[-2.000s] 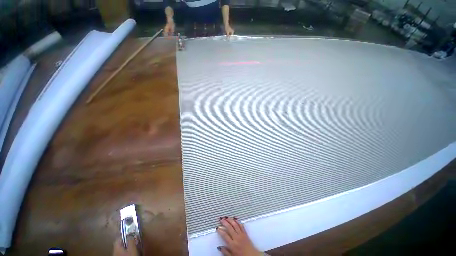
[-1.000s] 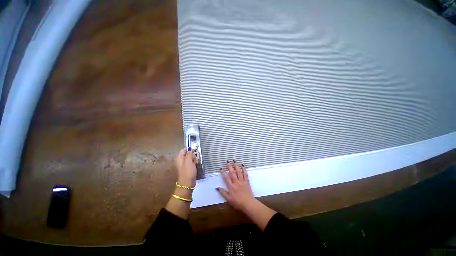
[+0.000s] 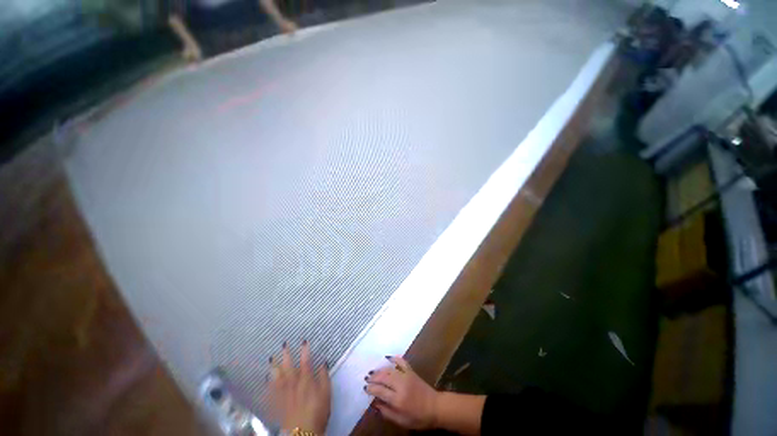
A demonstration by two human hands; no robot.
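The striped fabric ply (image 3: 341, 170) lies spread over the table, with its straight cut end at the left. White underlay paper (image 3: 456, 255) shows beyond its near long edge. A shiny metal block (image 3: 228, 407) sits on the fabric's near left corner, cut off by the bottom edge. My left hand (image 3: 300, 393), with a gold bracelet, lies flat on the fabric right of the block, fingers spread and holding nothing. My right hand (image 3: 404, 393) rests on the white paper by the table's edge, fingers slightly bent and apart, holding nothing.
The brown table (image 3: 72, 289) shows left of the fabric end. Another person's hands (image 3: 189, 47) are at the far fabric edge. Right of the table is the green floor (image 3: 571, 281) with scraps, then brown boxes (image 3: 686, 255) and a cluttered bench.
The view has swung right along the table. The metal block, in my left hand a second ago, is released at the fabric corner. My left hand is on the fabric; my right is nearer the table's edge.
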